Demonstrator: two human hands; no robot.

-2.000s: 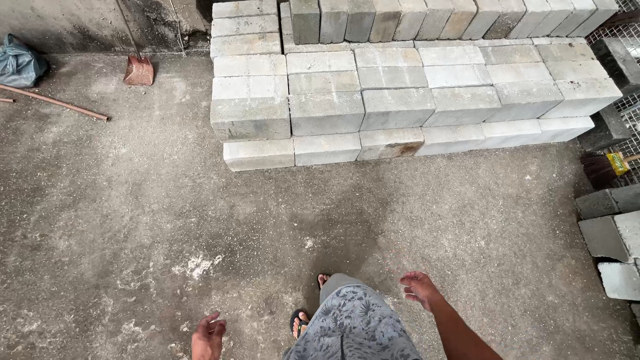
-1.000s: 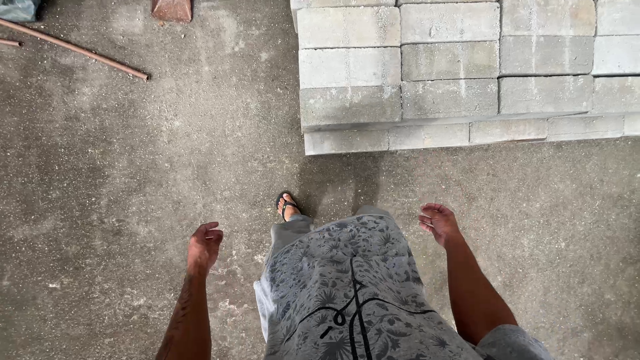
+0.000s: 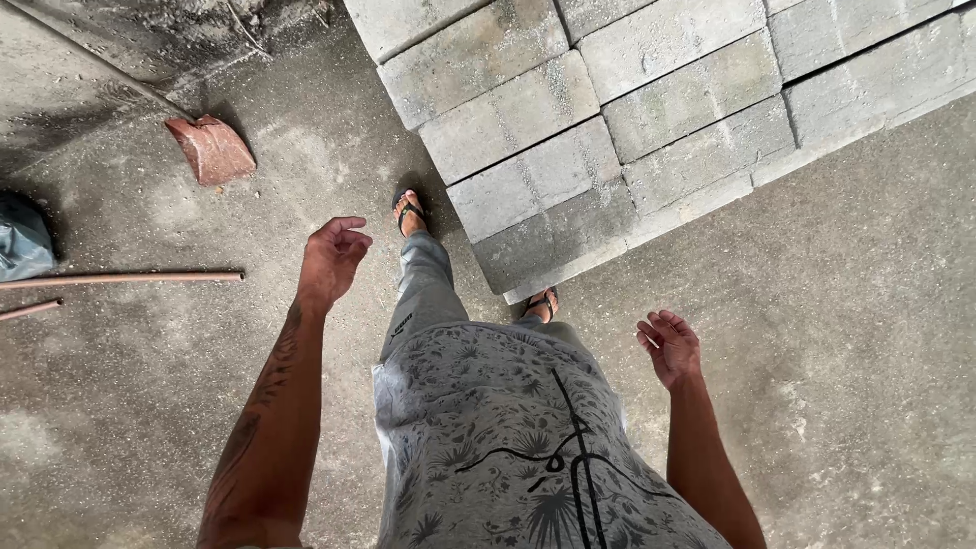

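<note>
My left hand (image 3: pixel 333 261) hangs over the concrete floor, fingers loosely curled and apart, holding nothing. To the right of my body, my right hand (image 3: pixel 671 347) also holds nothing, its fingers half bent, below the near edge of a stack of grey concrete blocks (image 3: pixel 534 183). The blocks lie in close rows, with light grit on their tops. Neither hand touches them. A reddish shovel blade (image 3: pixel 212 150) rests on the floor at the upper left, its long handle slanting up along the wall.
Two reddish pipes or rods (image 3: pixel 130 279) lie on the floor at the left, beside a blue-grey bag (image 3: pixel 23 238). A stained wall (image 3: pixel 84 84) bounds the upper left. One sandalled foot (image 3: pixel 410 212) is left of the stack; the other is at its near corner.
I have walked up to the left corner of the block stack, and the view has turned and moved closer. Both hands stay empty.
</note>
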